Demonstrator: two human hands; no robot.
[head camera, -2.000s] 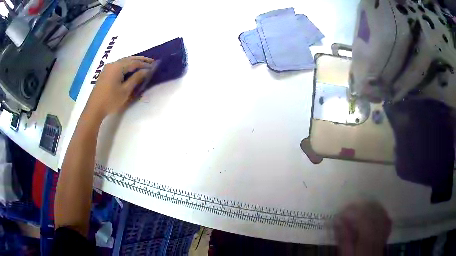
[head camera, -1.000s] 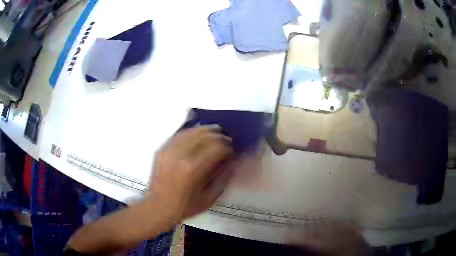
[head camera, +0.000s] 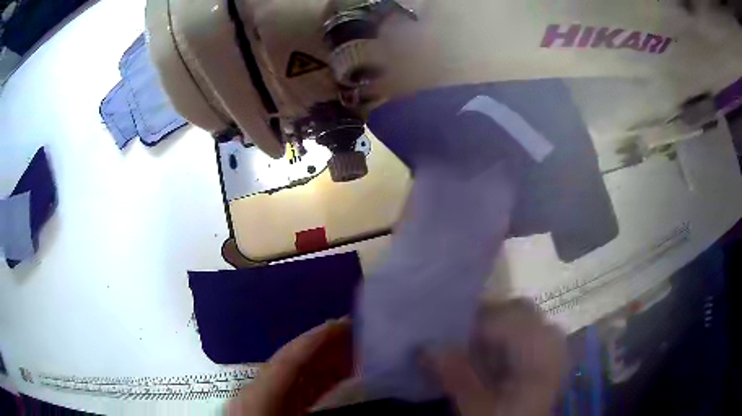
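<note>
A dark navy fabric piece (head camera: 277, 309) lies on the table in front of the machine bed. A blurred grey-blue piece (head camera: 431, 268) stands up from my right hand (head camera: 504, 357), which grips its lower part. My left hand (head camera: 301, 370) is at the bottom, blurred, at the navy piece's lower right corner and partly hidden by the grey-blue piece; whether it grips anything is unclear. A large grey-navy stack (head camera: 561, 179) lies on the bed at the right, with a pale strip on it, partly covered by the grey-blue piece.
The whitish machine head (head camera: 456, 49) hides part of the silver needle plate (head camera: 252, 175). A red mark (head camera: 311, 239) is on the bed's front edge. Light blue sewn pieces (head camera: 146, 101) lie left of the head. A navy piece with a pale one (head camera: 18, 223) is at far left.
The view has swung right. The navy piece my left hand was moving now lies before the bed. My right hand has come up from the table's front edge and holds a grey-blue piece.
</note>
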